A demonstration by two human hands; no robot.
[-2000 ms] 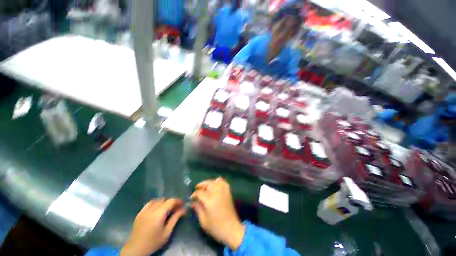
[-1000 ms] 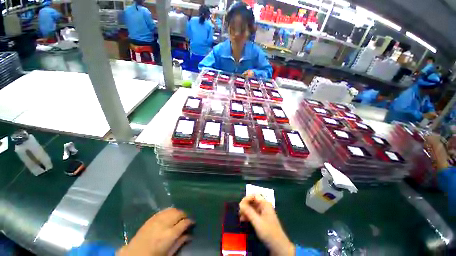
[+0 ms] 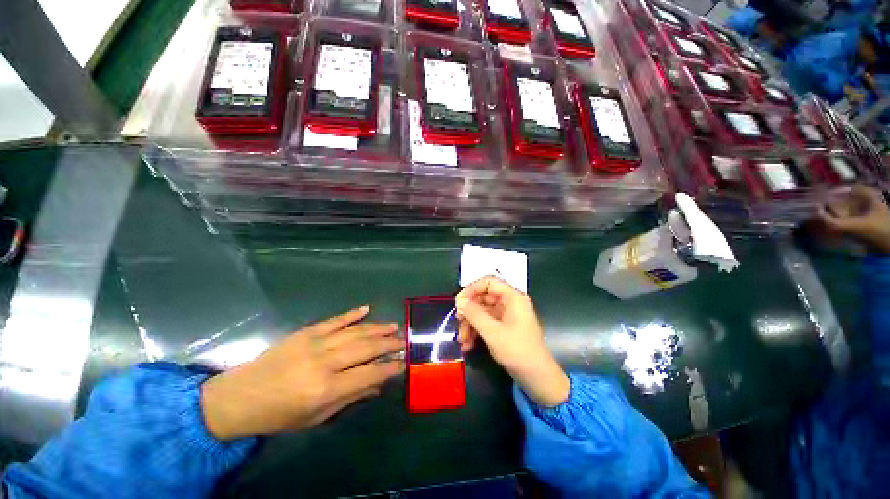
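A red-and-black handheld device (image 3: 435,385) lies face up on the dark green bench, its glossy screen half away from me and its red half toward me. My left hand (image 3: 304,375) is flat and open at the device's left side, fingertips at its edge. My right hand (image 3: 507,331) is at the screen's right edge with thumb and index finger pinched. A thin clear film (image 3: 444,336) shows by its curved glare between the pinched fingers and the screen. How much of it touches the screen I cannot tell. A white card (image 3: 493,263) lies just beyond my right hand, partly covered by it.
Stacked clear trays (image 3: 420,195) of devices stand behind. A white bottle (image 3: 639,265) with a draped wipe (image 3: 707,234) stands right. Crumpled film scraps (image 3: 648,353) lie right of my hand. A clear sheet (image 3: 185,283) lies left. Another person's hand (image 3: 859,219) is at the right edge.
The view has tilted down and closer. My left hand has moved to the device's left edge. My right hand has moved to the screen's right side, and curved film glare now shows there.
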